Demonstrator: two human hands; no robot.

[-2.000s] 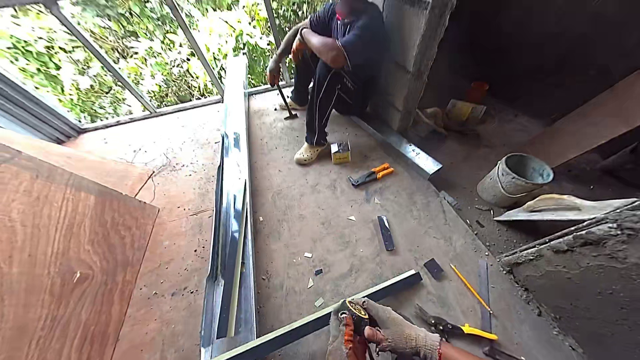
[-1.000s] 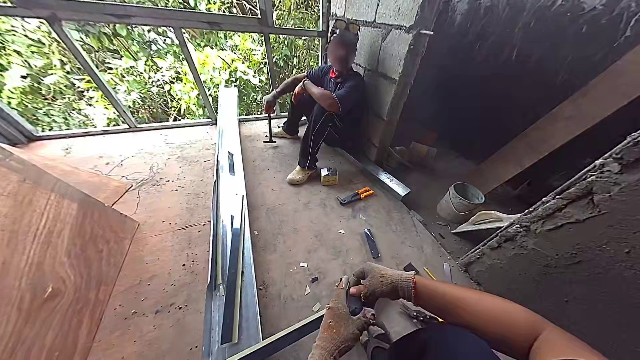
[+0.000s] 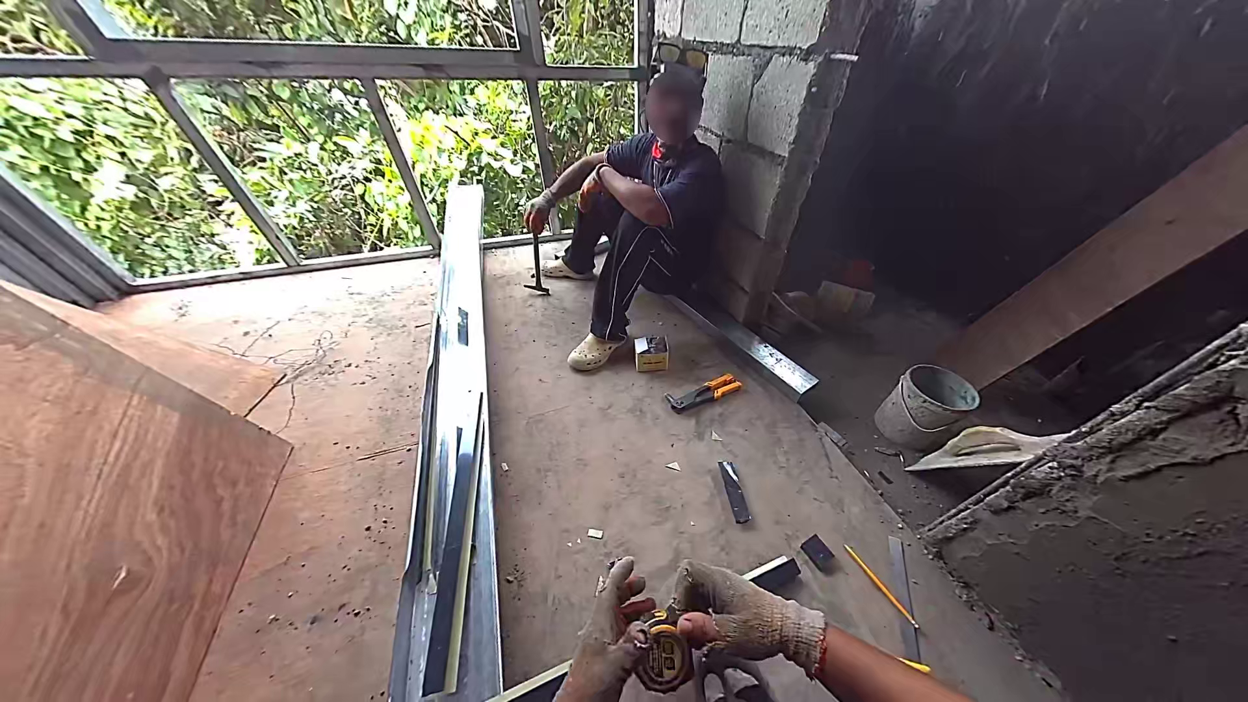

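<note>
Both of my hands wear worn fabric gloves with fingertips showing. A round black and yellow tape measure [image 3: 665,655] is between them at the bottom centre. My left hand [image 3: 609,639] holds its left side, fingers partly raised. My right hand [image 3: 736,616] grips its upper right side. Beneath the hands a dark strip with a pale edge [image 3: 772,573] lies across the floor, partly hidden. To the right are a small dark offcut [image 3: 817,553], a yellow pencil [image 3: 880,585] and a flat metal strip [image 3: 904,600]. A longer dark piece [image 3: 734,492] lies farther forward.
A co-worker [image 3: 643,205] sits against the block wall [image 3: 756,127], holding a hammer [image 3: 537,268]. Long metal channels [image 3: 458,390] lie left of centre. Nearby are orange-handled pliers or a riveter [image 3: 704,393], a small box [image 3: 651,354], plywood [image 3: 117,507], a bucket [image 3: 924,408] and a trowel or float [image 3: 985,448].
The view has tilted upward since two seconds ago. My hands stay around the tape measure; the left hand's fingers are now raised and more spread than a second ago.
</note>
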